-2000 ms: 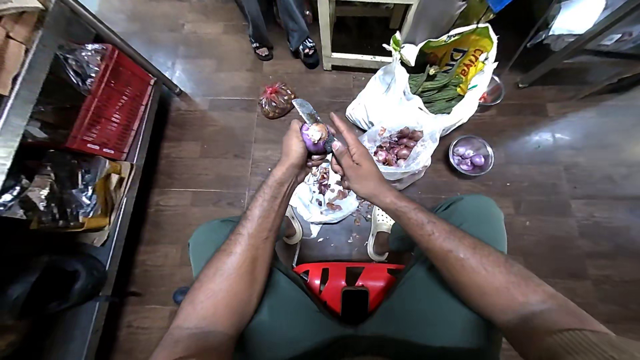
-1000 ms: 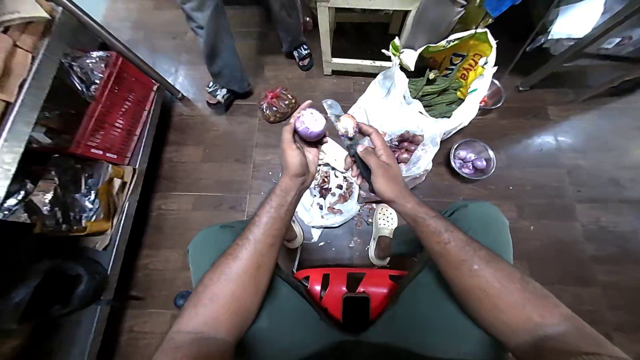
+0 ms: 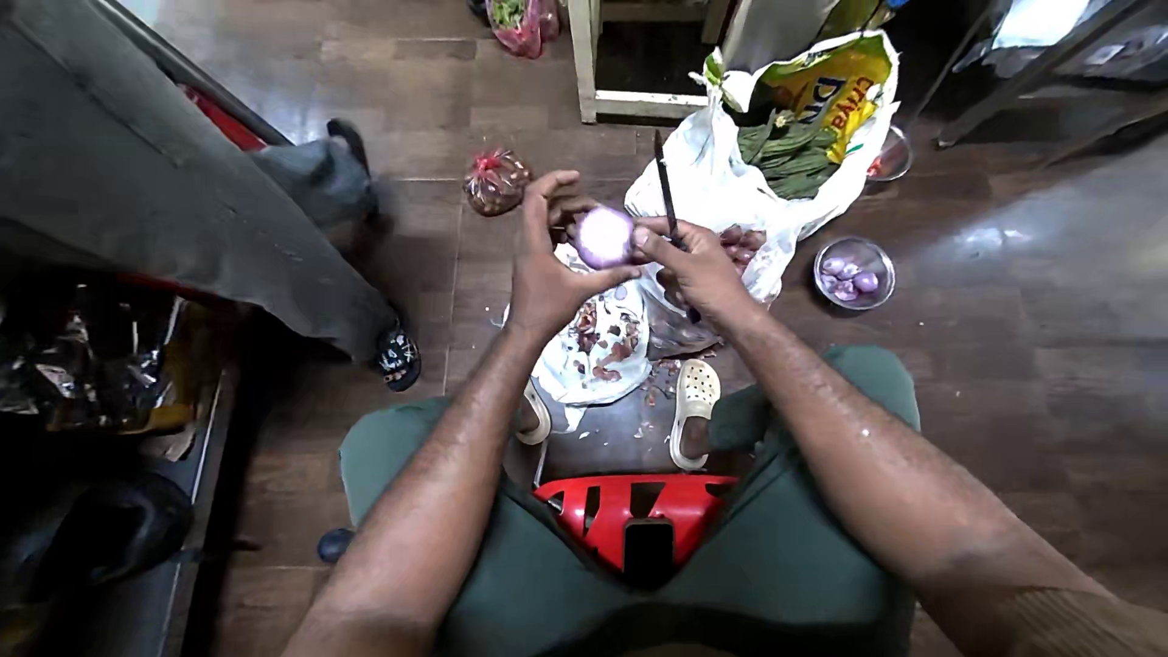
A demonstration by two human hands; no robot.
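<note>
A peeled purple onion point(image 3: 604, 237) is between my two hands, its face bright white. My left hand point(image 3: 552, 265) curves around its left side, thumb beneath it. My right hand point(image 3: 698, 265) has a dark-handled knife point(image 3: 664, 182), blade pointing up and away, and its fingertips touch the onion's right side. Below them a white plastic bag point(image 3: 593, 365) lies on the floor with onion skins point(image 3: 610, 342) on it. Unpeeled small onions point(image 3: 741, 245) sit in another plastic bag to the right. Farther right, a steel bowl point(image 3: 855, 274) holds several peeled purple onions.
Long green vegetables point(image 3: 789, 160) fill a white sack point(image 3: 684, 164). A tied bag of brown items point(image 3: 495, 182) lies on the floor, with a wooden stool point(image 3: 639, 105) behind. Another person's leg in grey trousers point(image 3: 201, 192) is close at left, beside the metal shelf point(image 3: 212, 456).
My hands, apart one second ago, have come together at the onion. The pale piece that was in my right hand no longer shows. The other person has moved to the left, nearer to me.
</note>
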